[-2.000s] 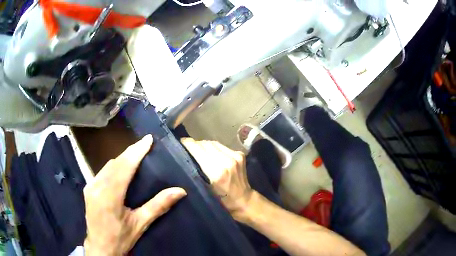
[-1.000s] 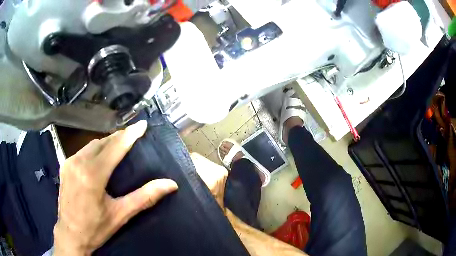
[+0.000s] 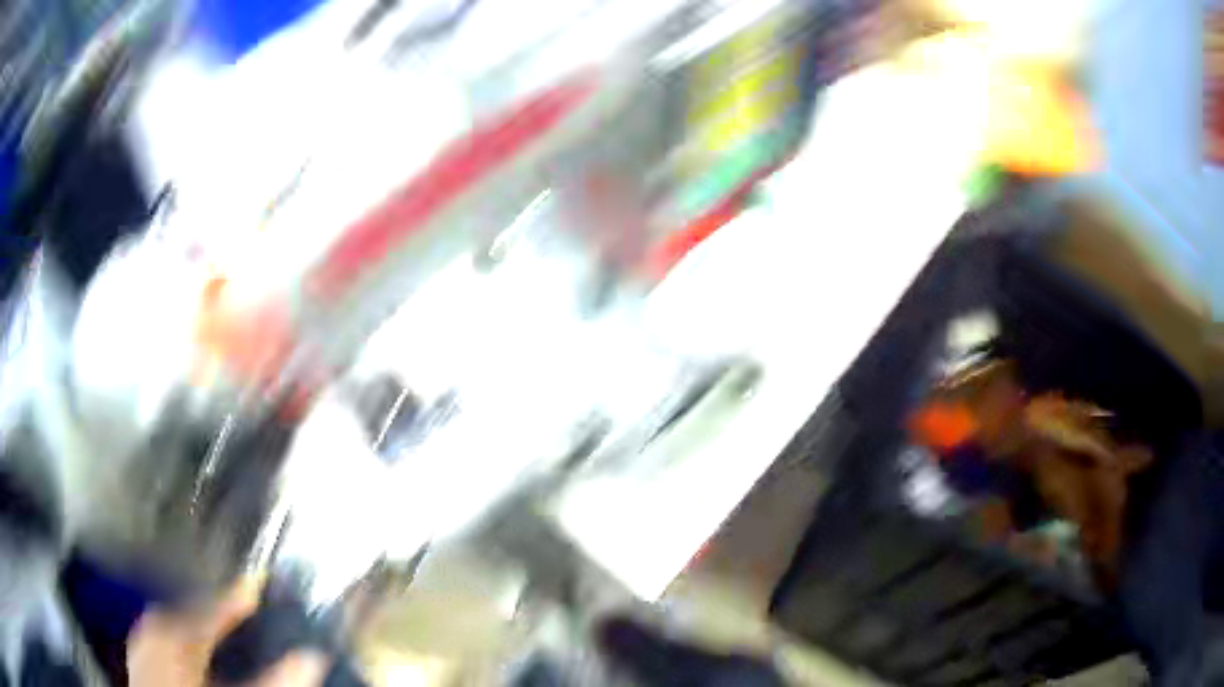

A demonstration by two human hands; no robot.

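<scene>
The view is strongly blurred. The white sewing machine (image 3: 201,121) fills the upper left and middle, with a long red label (image 3: 443,188) smeared across it. Part of my left hand (image 3: 181,651) shows at the bottom left, cut off by the lower edge. A small dark patch of black fabric (image 3: 262,644) lies beside its fingers. Whether the fingers grip it cannot be told. My right hand cannot be made out clearly; a skin-toned patch by the fabric may belong to either hand. The needle area is too blurred to read.
A black crate (image 3: 926,611) with orange-brown scraps (image 3: 1060,456) stands at the lower right. The white table edge (image 3: 644,564) runs diagonally beside it. A yellow-orange thing (image 3: 1047,128) is at the upper right. Beige floor shows at the bottom.
The view has swung up and to the right. The hands and black panel have dropped to the lower left, mostly out of the picture. The machine's red label and more of the crate now show.
</scene>
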